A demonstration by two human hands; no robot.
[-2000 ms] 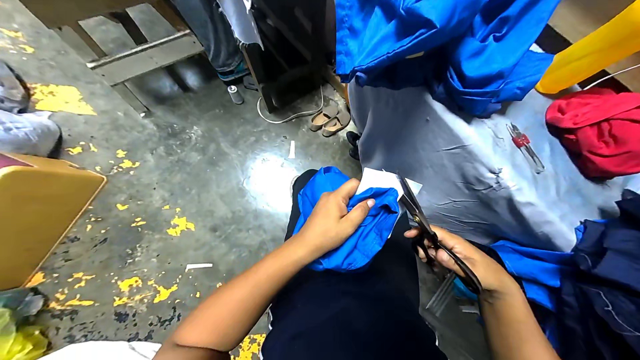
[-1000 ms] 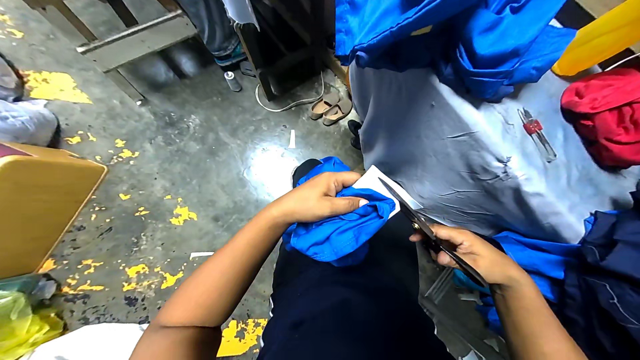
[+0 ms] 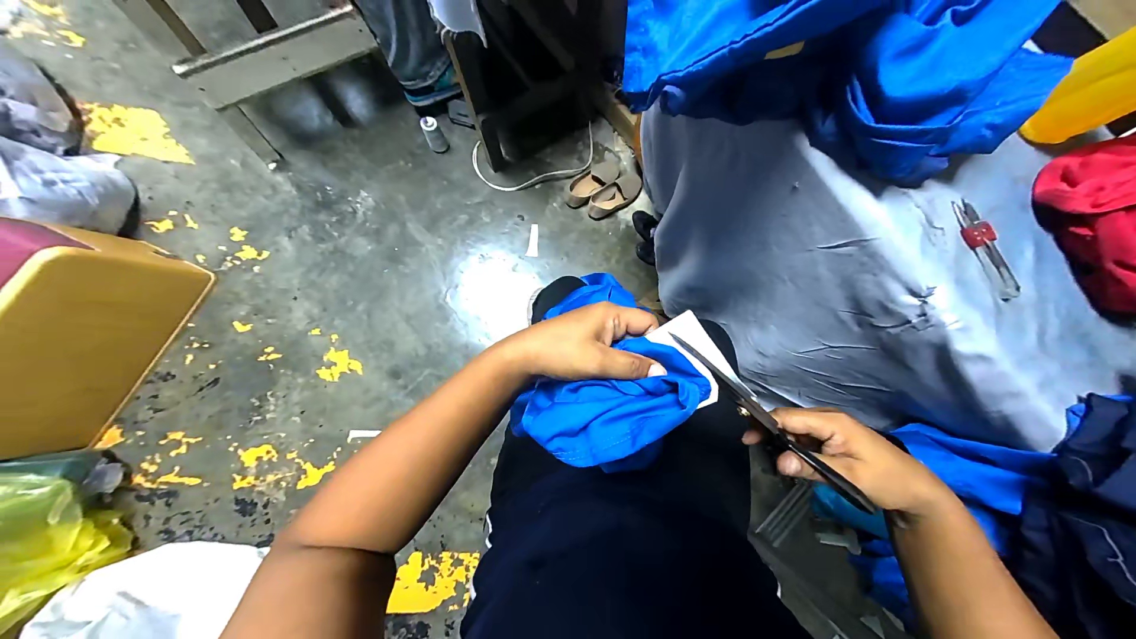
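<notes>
Bunched blue fabric (image 3: 603, 413) lies over my lap, and my left hand (image 3: 590, 346) pinches it together with a piece of white backing material (image 3: 697, 342). The white piece sticks out at the fabric's right edge. My right hand (image 3: 834, 453) holds a pair of dark fabric scissors (image 3: 768, 417) by the handles. Their blades point up and left and lie across the white piece, just right of my left fingers. Whether the blades are parted at this moment is hard to tell.
A cloth-covered surface (image 3: 754, 222) on the right bears blue garments (image 3: 932, 80), red fabric (image 3: 1092, 213) and thread snips with a red band (image 3: 979, 235). Navy fabric (image 3: 1074, 524) lies lower right. Sandals (image 3: 612, 191) and a wooden frame (image 3: 284, 53) stand on the floor; a tan case (image 3: 98, 337) is left.
Two seconds ago the scissors pointed more steeply upward beside the white piece; now their blades lie slanted across it. My left hand keeps hold of the fabric.
</notes>
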